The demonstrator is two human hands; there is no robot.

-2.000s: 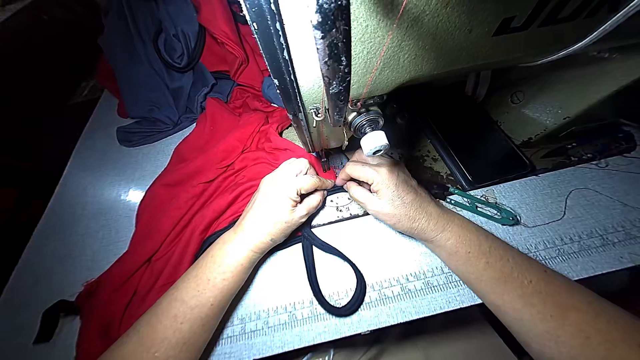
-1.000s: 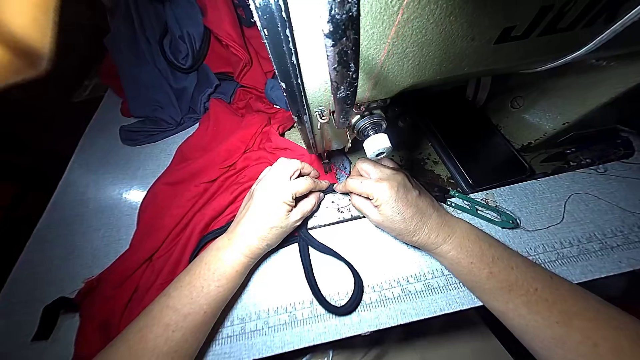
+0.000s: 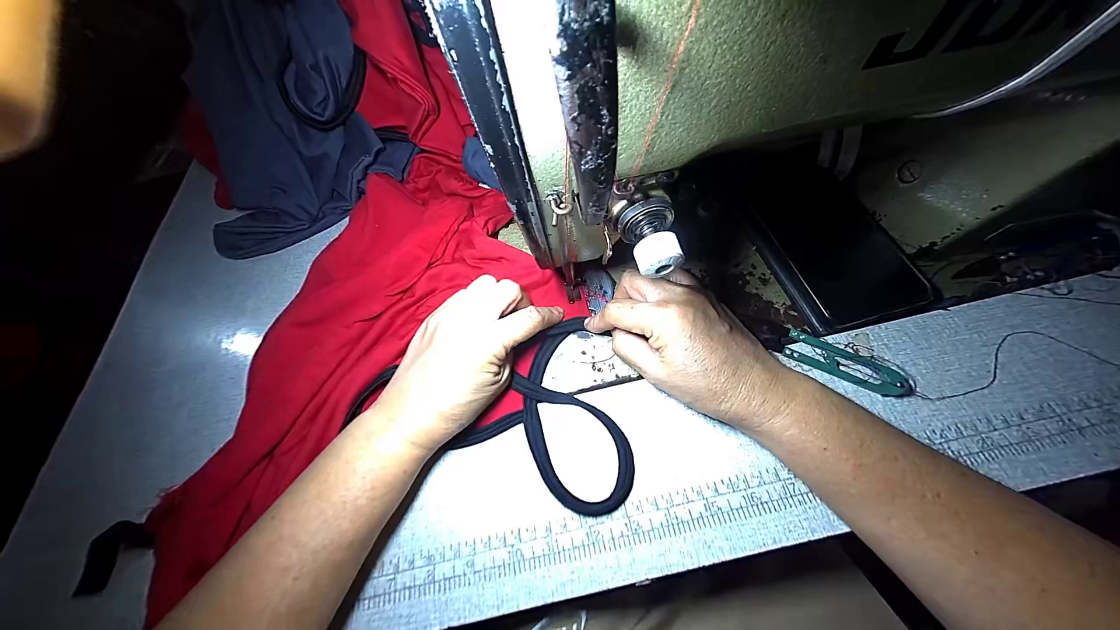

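Red knit fabric lies under the presser foot of a green sewing machine. My left hand presses on the red fabric just left of the foot, its thumb and forefinger pinching the dark binding along the edge. At the right of the foot, the fingertips of my right hand grip the same dark binding. Below my hands the binding forms a loop on the table. Red thread runs down to the needle, whose tip is hard to make out.
Navy fabric is heaped at the back left. Green thread snips lie right of my right hand, near a dark phone-like slab on the machine bed. A printed ruler scale follows the table's front edge. A blurred orange-brown object intrudes at top left.
The binding between my hands now bows into a second curve beside the lower loop, where earlier only one loop showed. Both hands stay close to the presser foot.
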